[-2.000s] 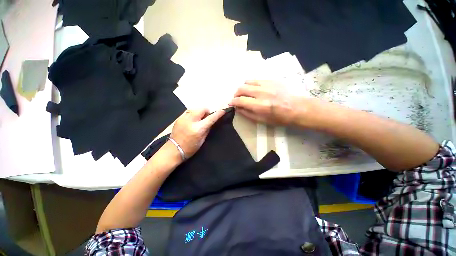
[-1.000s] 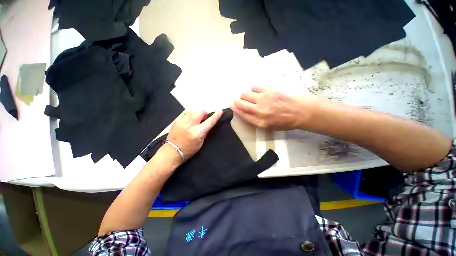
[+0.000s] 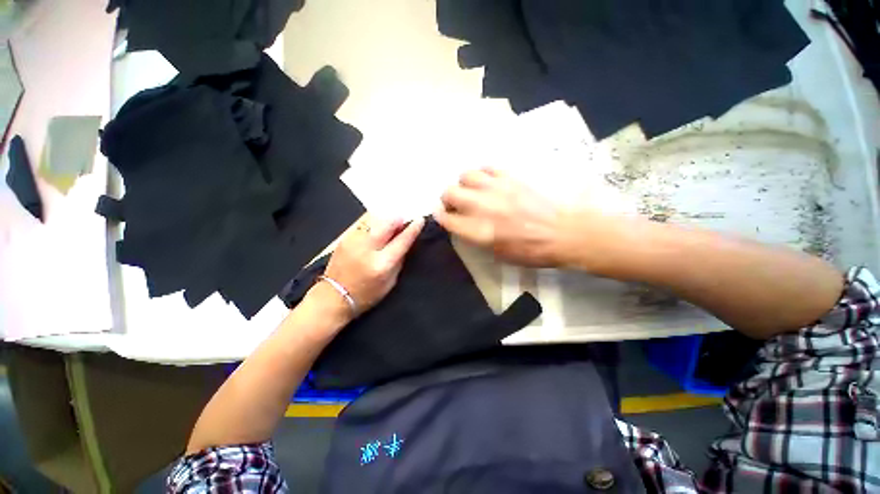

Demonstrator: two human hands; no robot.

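Note:
A black panel (image 3: pixel 415 314) lies at the near table edge against the dark apron, with a short tab (image 3: pixel 522 314) jutting out at its right corner. My left hand (image 3: pixel 370 259) is on the panel's upper left edge, thumb and fingers pinching it near the top corner. My right hand (image 3: pixel 502 217) is at that top corner, fingers curled, slightly blurred; its fingertips are close to the corner, and whether they grip it is unclear. The panel's left part is partly hidden under my left hand and forearm.
A left pile of black panels (image 3: pixel 207 193) lies beside my left hand. A larger right pile (image 3: pixel 637 58) lies beyond my right arm. A pale board (image 3: pixel 58 270) at far left bears a teardrop-shaped black piece (image 3: pixel 23 178) and a grey-beige square (image 3: pixel 73 147). A cardboard box (image 3: pixel 135 415) stands below.
My right hand drew slightly away from the panel's top corner, then came back to it. My left hand stays on the panel, which has hardly moved.

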